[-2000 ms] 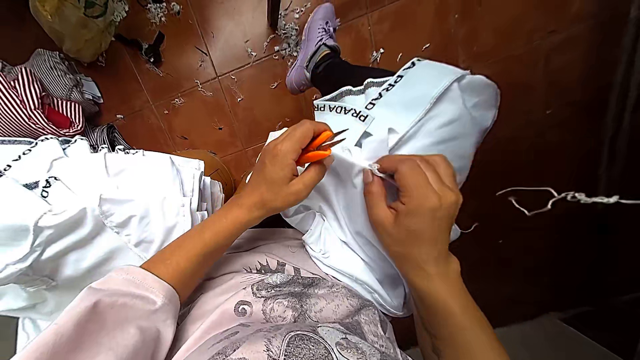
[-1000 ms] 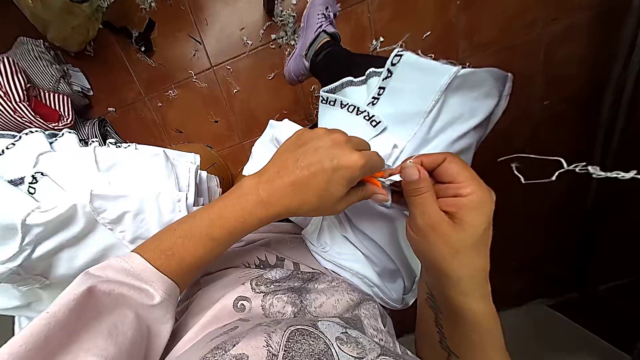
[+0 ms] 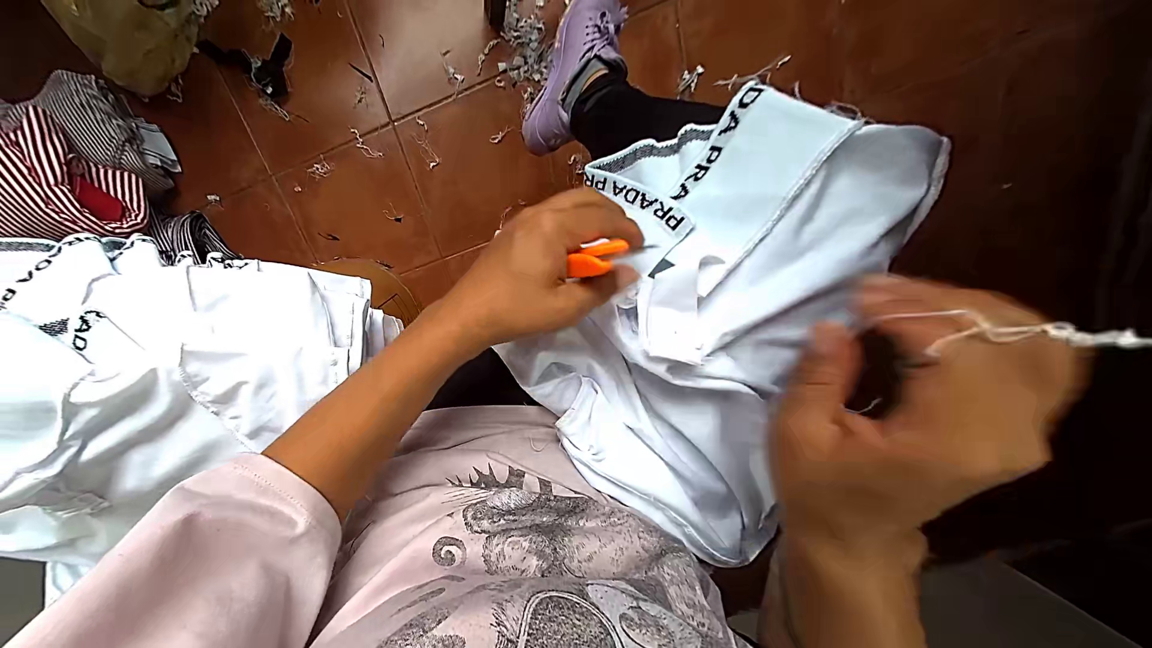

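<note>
My left hand [image 3: 553,261] is closed around small orange-handled thread snips [image 3: 598,258], above the waistband end of a white garment [image 3: 783,216]. That garment, with a lettered elastic band, lies across my lap and right leg. To the right, blurred by motion, is my right hand [image 3: 927,405], its thumb and fingers curled near each other off the cloth's edge; whether a thread scrap is between them cannot be told. A white twisted thread [image 3: 1062,333] runs across the view in front of its knuckles.
A stack of white garments [image 3: 243,342] with lettered bands lies at left. Beyond it are striped cloths [image 3: 67,180] and a yellowish bag [image 3: 126,40]. Thread scraps [image 3: 531,45] litter the tiled floor [image 3: 468,171] around a purple shoe [image 3: 571,76].
My right hand has moved away from the cloth to the right, apart from my left hand. The two hands were together at the snips a second ago. My left hand still holds the snips.
</note>
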